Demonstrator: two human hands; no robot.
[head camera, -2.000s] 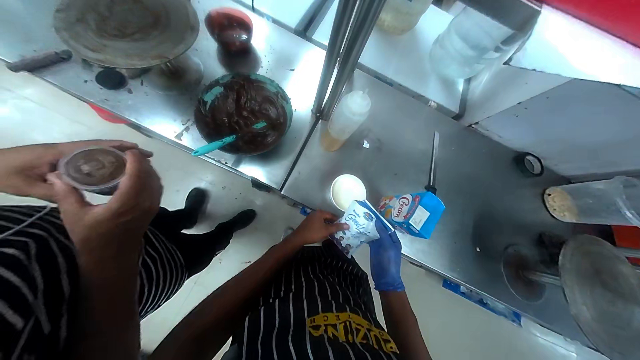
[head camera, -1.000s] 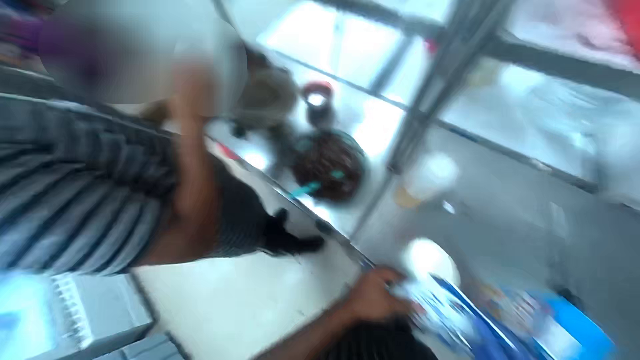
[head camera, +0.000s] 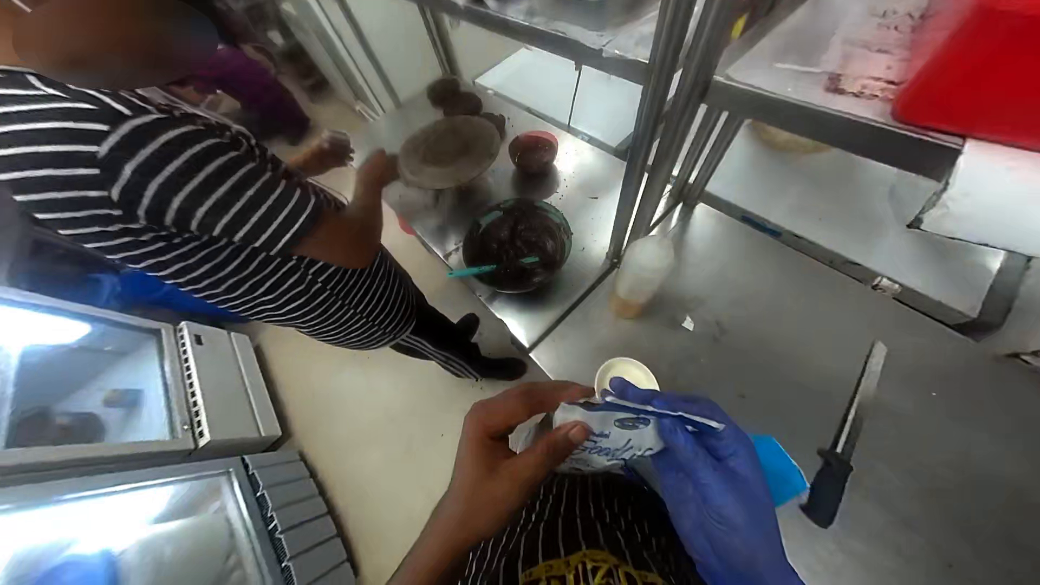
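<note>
My bare left hand (head camera: 512, 455) grips the left side of a white printed packet (head camera: 609, 439). Its right side is held by my right hand (head camera: 703, 463), which wears a blue glove and also has a thin white strip or folded edge (head camera: 682, 413) by its fingers. Just beyond the packet, a round white cup (head camera: 624, 375) with pale contents stands at the counter's edge, partly hidden by my hands. A blue carton (head camera: 778, 470) shows beside the glove, mostly covered. To its right lies a serrated knife with a black handle (head camera: 827, 487).
A squeeze bottle (head camera: 643, 276) stands beyond the cup. On the left counter are a bowl of dark chocolate mixture (head camera: 520, 248) with a teal spatula (head camera: 479, 270), a red bowl (head camera: 534, 152) and a cake turntable (head camera: 449, 152). A person in stripes (head camera: 203, 203) stands there. Metal shelf posts (head camera: 662, 138) rise behind.
The person at the left, who held a small tub in both hands two seconds ago, now stands turned toward the turntable with an arm extended. My hands still hold the packet. The view has swung left.
</note>
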